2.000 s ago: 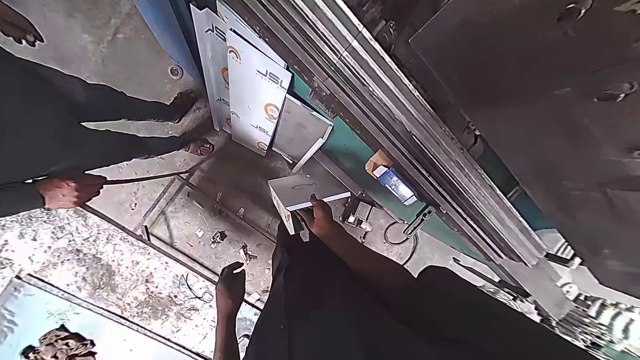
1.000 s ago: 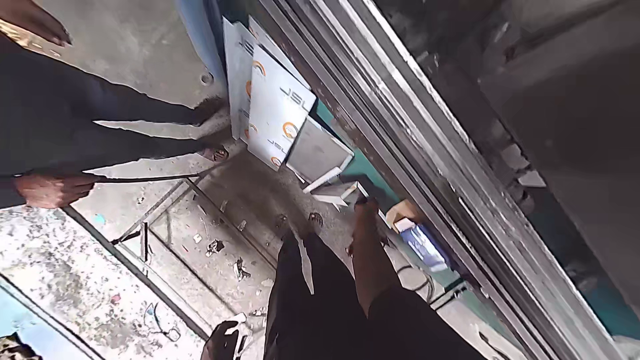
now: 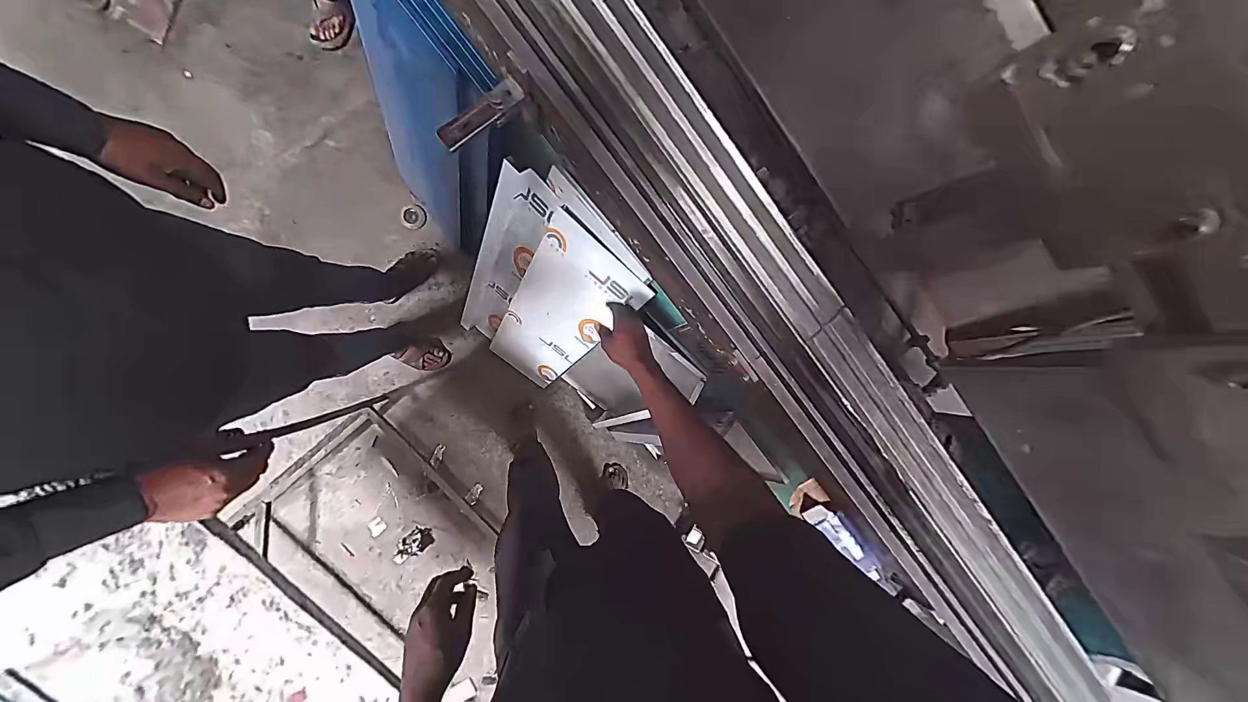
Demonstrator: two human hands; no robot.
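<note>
My right hand (image 3: 626,336) is at the right edge of a flat sheet panel (image 3: 561,292) covered in printed film, its fingers closed on that edge. More film-covered panels (image 3: 509,249) lean behind and to the left of it. A bare grey panel (image 3: 634,380) stands just below my right hand, partly behind my wrist. Beneath it, a pale folded metal piece (image 3: 629,421) rests low down. Near the bottom of the view, my left hand (image 3: 441,624) hangs with loosely bent, parted fingers and holds nothing that I can see.
A co-worker stands at left, with one hand (image 3: 200,483) by a dark rod (image 3: 322,417). Long metal profiles (image 3: 721,185) run diagonally at right. A metal frame (image 3: 302,565) lies on the littered floor. Blue sheets (image 3: 414,107) lean at the top; an opened box (image 3: 843,536) lies lower right.
My right hand has let go of the pale folded metal piece that it held two seconds ago and has moved up to the printed panel. The co-worker's upper hand has come further into view.
</note>
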